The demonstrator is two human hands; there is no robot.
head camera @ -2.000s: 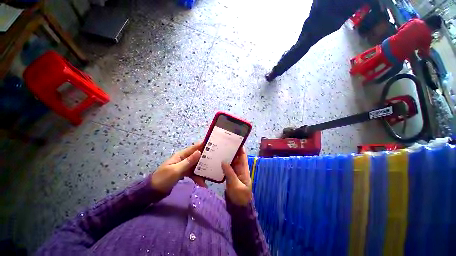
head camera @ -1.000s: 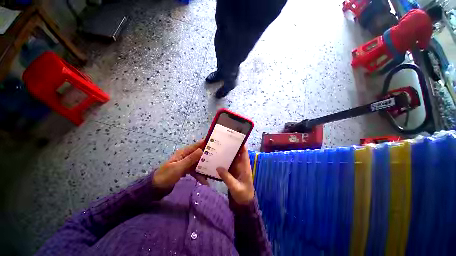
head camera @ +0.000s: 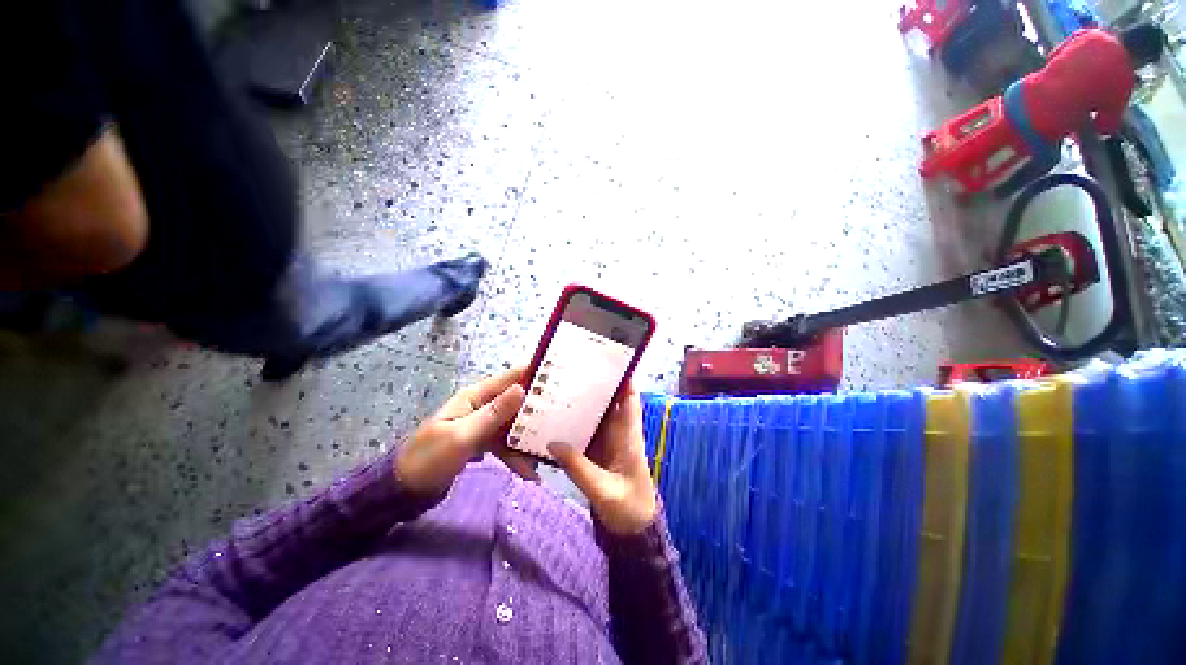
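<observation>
A smartphone (head camera: pixel 580 377) in a red case is held upright in front of my body, its screen lit white with a list of small lines and icons. My left hand (head camera: pixel 458 433) holds its left edge, thumb on the side. My right hand (head camera: pixel 617 465) holds its right and lower edge, the thumb over the lower part of the screen. The fingers behind the phone are mostly hidden.
Stacked blue crates (head camera: pixel 806 507) with yellow bands stand at my right. Behind them lies a red pallet jack (head camera: pixel 765 368) with a black handle. A person in dark clothes (head camera: pixel 208 195) is close at the left. A person in red (head camera: pixel 1077 85) sits at the right bench.
The person in dark clothes has moved from the upper middle to the near left, covering the red stool there. My right thumb has shifted slightly down and left on the screen.
</observation>
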